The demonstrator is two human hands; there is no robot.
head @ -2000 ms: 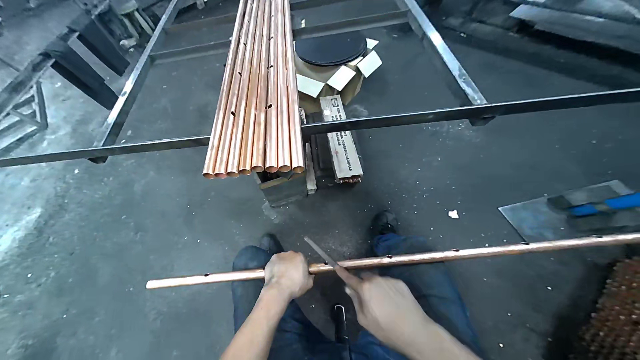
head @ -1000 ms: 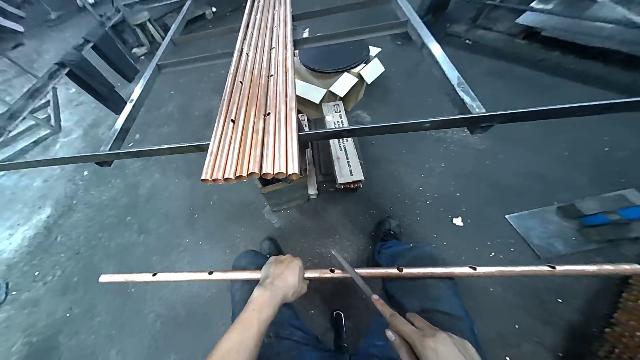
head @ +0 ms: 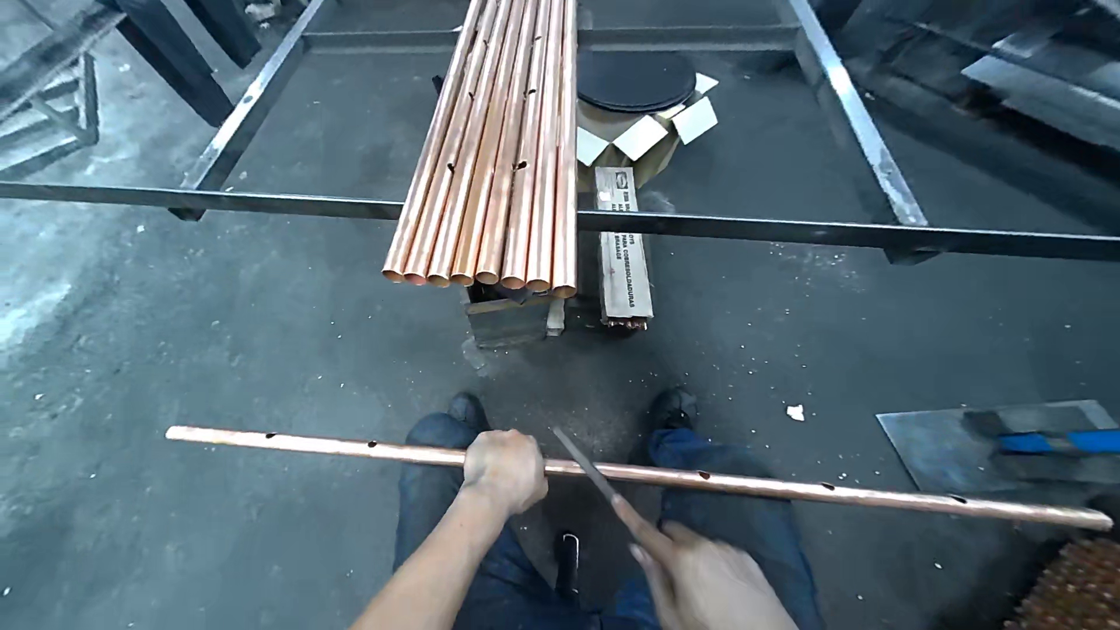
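A long copper pipe (head: 761, 486) with several small holes along it lies across my thighs, its right end a little lower in view. My left hand (head: 505, 471) is closed around the pipe left of its middle. In my right hand (head: 700, 569) is a slim metal file (head: 588, 465), forefinger laid along it, its blade slanting up and left across the pipe just right of my left hand. Whether the blade touches the pipe cannot be told. Several more copper pipes (head: 490, 201), some with holes, rest side by side on a steel frame ahead.
The steel frame's front bar (head: 752, 229) spans the view. Below it on the floor are a long carton of rods (head: 626, 276) and a metal box (head: 507, 322). Black discs (head: 637, 80) top an opened carton. A metal sheet (head: 936, 446) with a blue-handled tool (head: 1063, 441) lies right.
The pipe on my lap has shifted lengthwise since the first frame and now slopes down to the right. My left hand keeps its grip, and the file remains in my right hand.
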